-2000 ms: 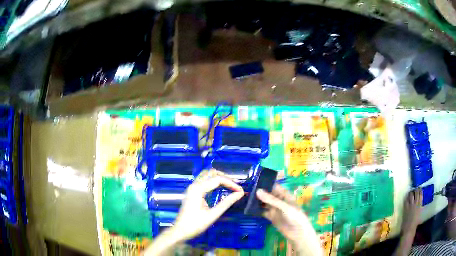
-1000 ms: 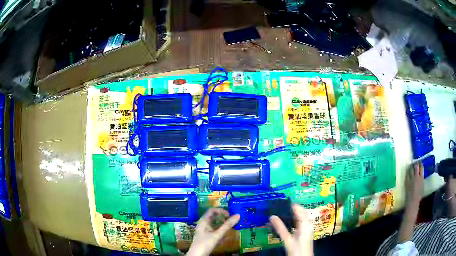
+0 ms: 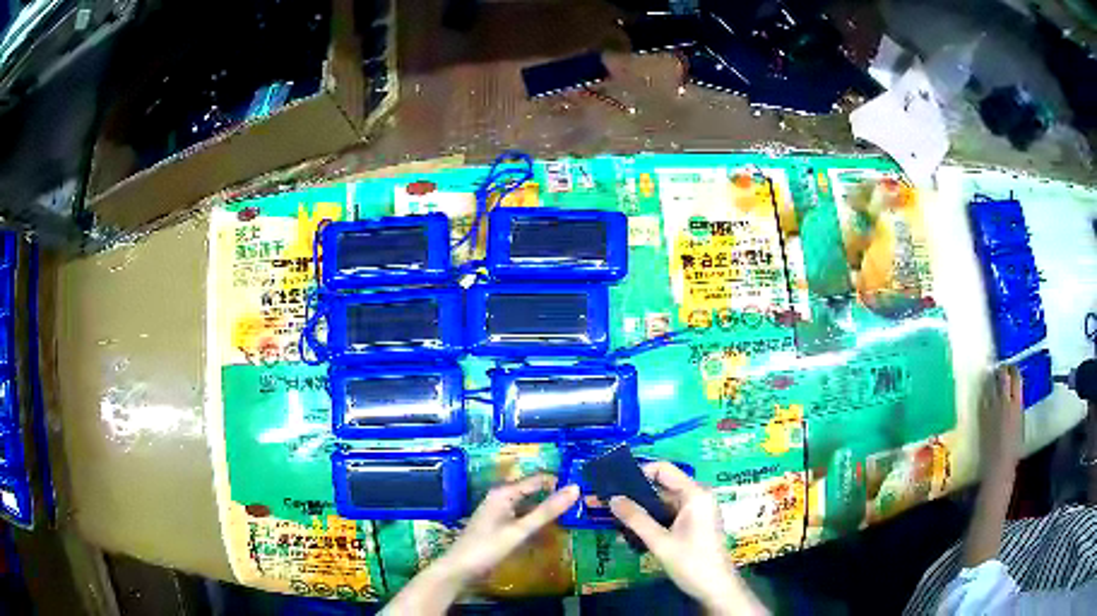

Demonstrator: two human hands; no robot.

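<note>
My right hand (image 3: 686, 529) holds a dark rectangular solar panel (image 3: 626, 484), tilted over a blue housing (image 3: 587, 503) at the near end of the right column. My left hand (image 3: 511, 523) is at that housing's left edge, thumb and forefinger close together; whether they pinch anything is too small to tell. The panel and my fingers hide much of the housing. Several other blue housings (image 3: 401, 485) lie in two columns on the printed mat (image 3: 830, 397), each with a dark panel seated in it.
A parts carton (image 3: 229, 150) stands at the back left. Loose panels (image 3: 770, 72) and a pale paper scrap (image 3: 905, 126) lie at the back. A neighbour's hand (image 3: 1001, 421) is by blue housings (image 3: 1010, 277) at the right. More blue units show at the far left edge.
The panel in my right hand has moved left and is now tilted over the near housing. My left hand stays beside that housing. The view has shifted slightly.
</note>
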